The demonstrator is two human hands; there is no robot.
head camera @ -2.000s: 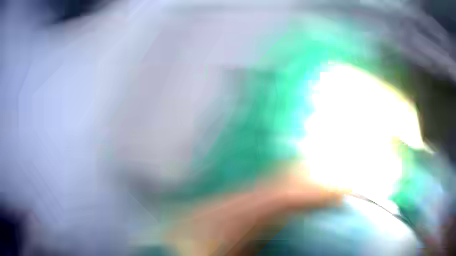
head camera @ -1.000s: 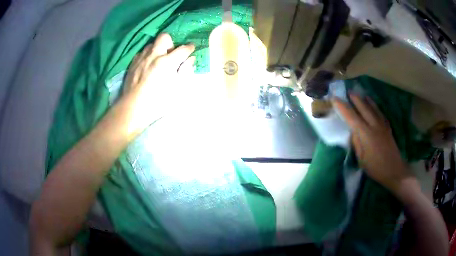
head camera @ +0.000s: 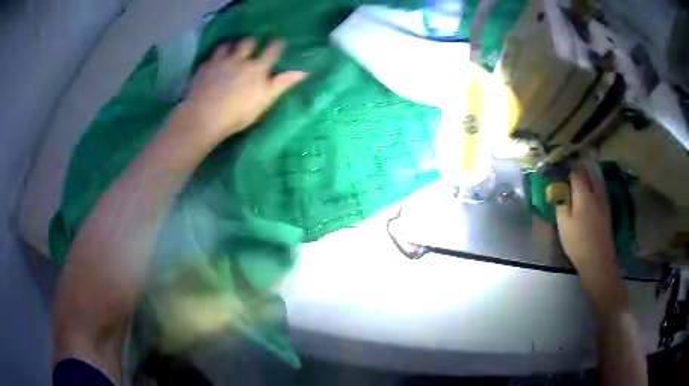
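Note:
The green garment fabric (head camera: 340,158) with dotted rows lies left of the lamp, its lower part blurred and hanging over the front edge. My left hand (head camera: 234,90) lies on the green cloth at upper left, fingers apart; whether it pinches cloth cannot be told. A pale panel (head camera: 404,56) lies behind the lamp. My right hand (head camera: 585,211) is at the machine's right side by the tan knob (head camera: 557,193), fingertips partly hidden, with green cloth behind it. The glowing lamp (head camera: 472,124) hides part of the needle area.
The beige sewing machine head (head camera: 559,68) fills the upper right. The metal plate (head camera: 491,226) and white table (head camera: 423,301) show in front. A dark gap line (head camera: 498,260) crosses the table, with a curled dark thread at its left end. Dark slender handles (head camera: 671,309) are at the far right.
The green cloth now spreads left of the lamp, and the pale panel in front is gone from there. The green piece near my right hand no longer hangs forward. The view has shifted.

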